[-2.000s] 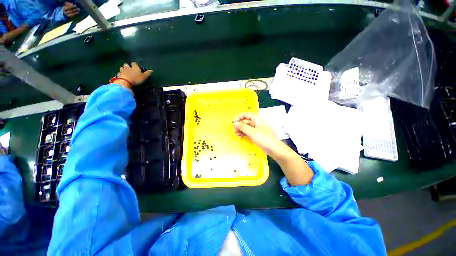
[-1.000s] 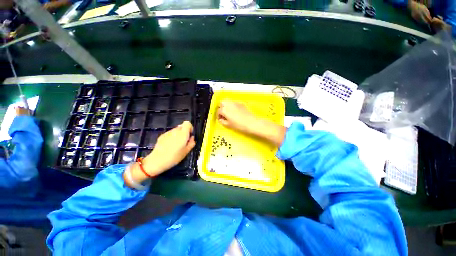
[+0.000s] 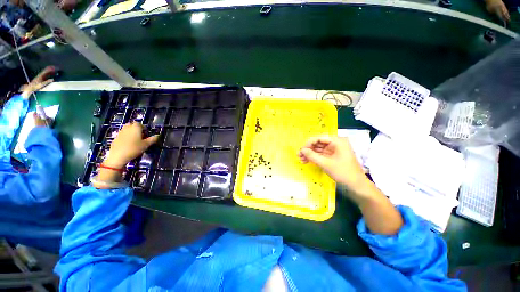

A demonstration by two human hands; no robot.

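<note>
My left hand (image 3: 129,144) is over the left part of the black blister tray (image 3: 194,137), at its pockets; its fingertips are hidden, so what it holds cannot be told. Some pockets in the left columns hold shiny modules. My right hand (image 3: 330,156) is over the right side of the yellow parts tray (image 3: 285,206), with thumb and fingertips close together; whether a tiny part is between them cannot be seen. Small dark components (image 3: 258,163) lie in clusters on the left of the yellow tray, with a few specks elsewhere.
Beyond is the green belt (image 3: 228,51) with a few dark modules (image 3: 191,67). At right are white component trays (image 3: 406,94), white sheets (image 3: 419,171) and a clear bag (image 3: 484,102). A metal post (image 3: 94,51) slants at upper left. Another person's hands are at far left.
My left hand has moved from the belt to the blister tray, then left to its filled columns. My right hand has shifted from the yellow tray's upper left to its right side.
</note>
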